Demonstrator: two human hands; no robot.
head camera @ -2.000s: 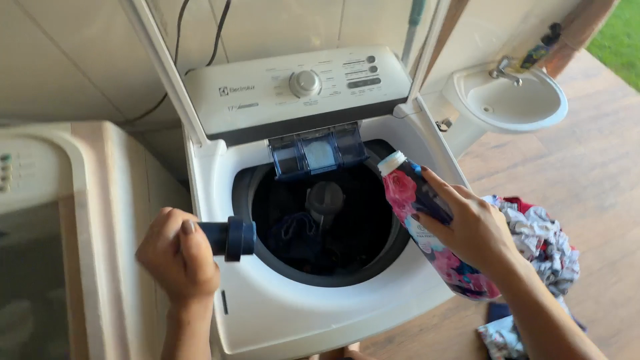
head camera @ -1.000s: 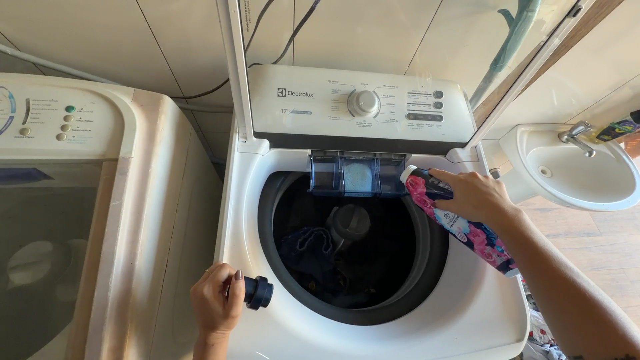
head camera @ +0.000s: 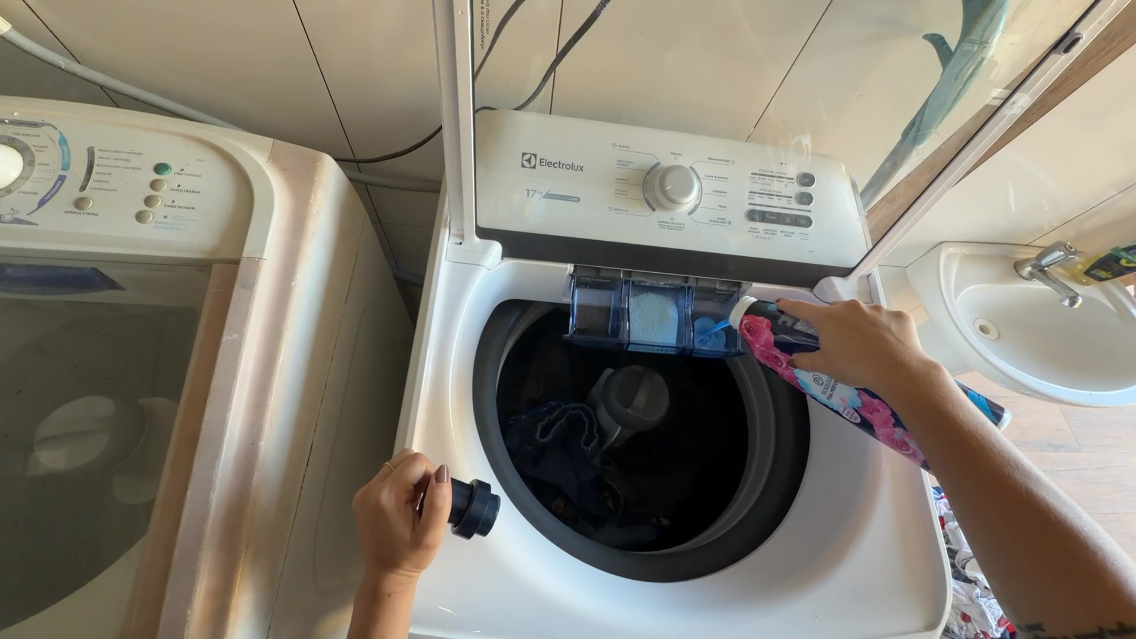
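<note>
My right hand (head camera: 856,342) grips a floral-printed plastic bottle (head camera: 830,386), tilted so its white mouth hangs over the right compartment of the blue translucent dispenser drawer (head camera: 595,311). A thin stream of blue liquid (head camera: 713,328) runs from the mouth into that compartment. White powder (head camera: 654,318) lies in the middle compartment. My left hand (head camera: 399,524) holds a dark bottle cap (head camera: 473,508) at the left front of the open top-load washing machine (head camera: 550,586). Dark clothes (head camera: 555,453) lie in the drum around the agitator (head camera: 633,397).
A second washing machine (head camera: 293,399) stands at the left. The raised transparent lid (head camera: 457,115) rises behind the control panel (head camera: 568,213). At the right is a white sink (head camera: 1047,346) with a metal faucet (head camera: 1050,271). Below it, more clothes (head camera: 967,577) lie on the floor.
The bottle's mouth has moved over to the dispenser's right compartment, and blue liquid now flows from it. My left hand still holds the cap. The view has shifted.
</note>
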